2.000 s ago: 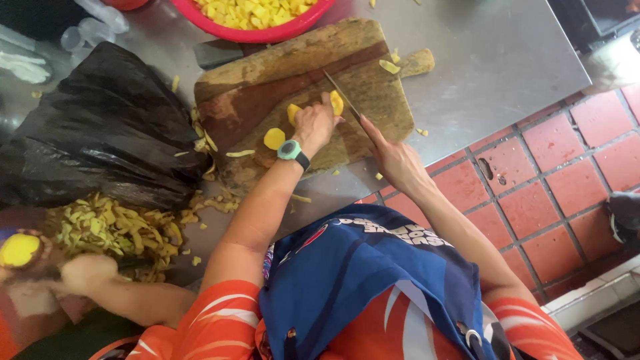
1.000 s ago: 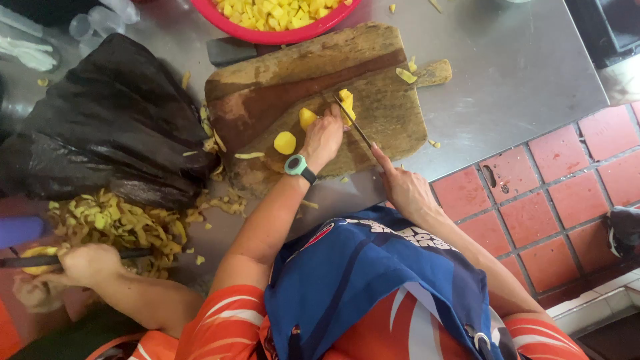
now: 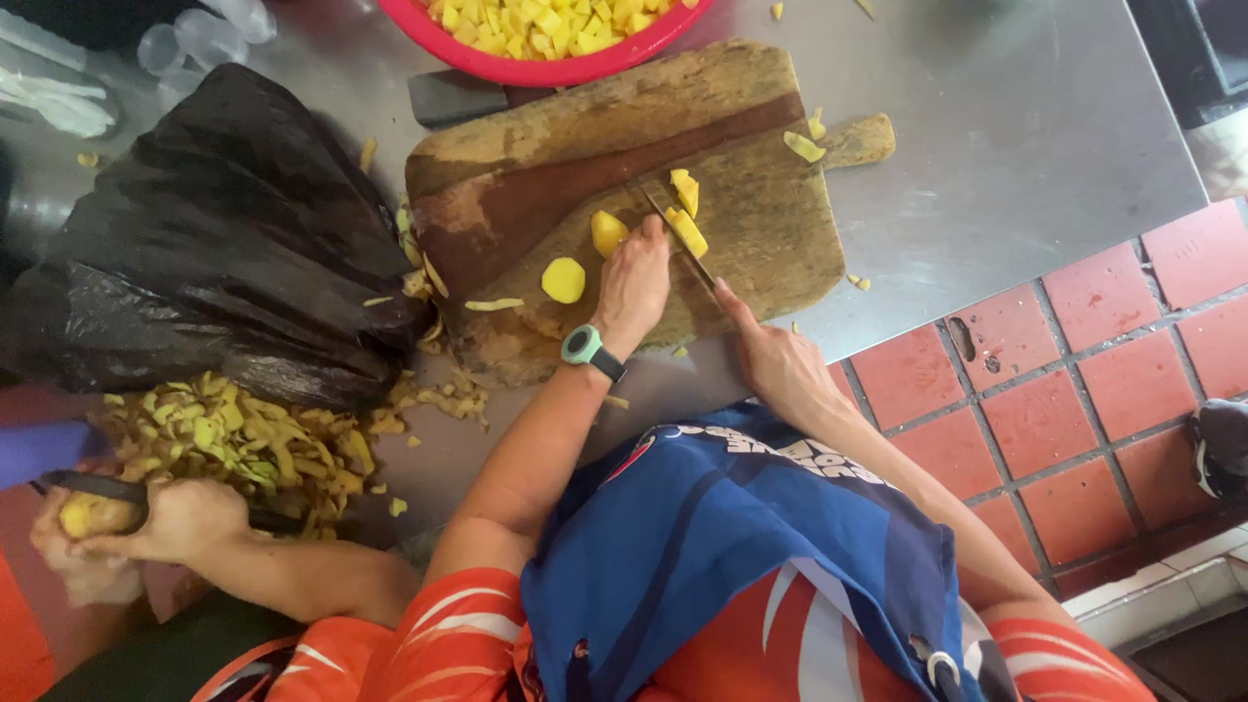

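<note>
My right hand (image 3: 785, 366) grips a kitchen knife (image 3: 694, 255), its blade slanting over the wooden cutting board (image 3: 770, 234). Cut yellow potato pieces (image 3: 688, 232) lie along the blade's right side. My left hand (image 3: 639, 278), with a watch (image 3: 582, 344) on the wrist, rests on the board just left of the blade. Its fingertips are bent down, and whether they hold anything is hidden. A potato chunk (image 3: 609, 234) sits by those fingers, and a round potato piece (image 3: 564, 281) lies farther left. Some peel strips (image 3: 493, 304) are on the board.
Behind the board stands a red bowl (image 3: 546, 70) of diced potato, beside a dark handle (image 3: 456, 98). At left are a black plastic bag (image 3: 224, 234) and a peel heap (image 3: 244, 439). A co-worker's hands (image 3: 195, 517) hold a potato and a dark-handled tool. The steel table's edge (image 3: 1014, 280) runs at right.
The cut pieces right of the knife have separated, one now lying farther up the board. The co-worker's hands have moved, with the potato and dark tool now together at lower left.
</note>
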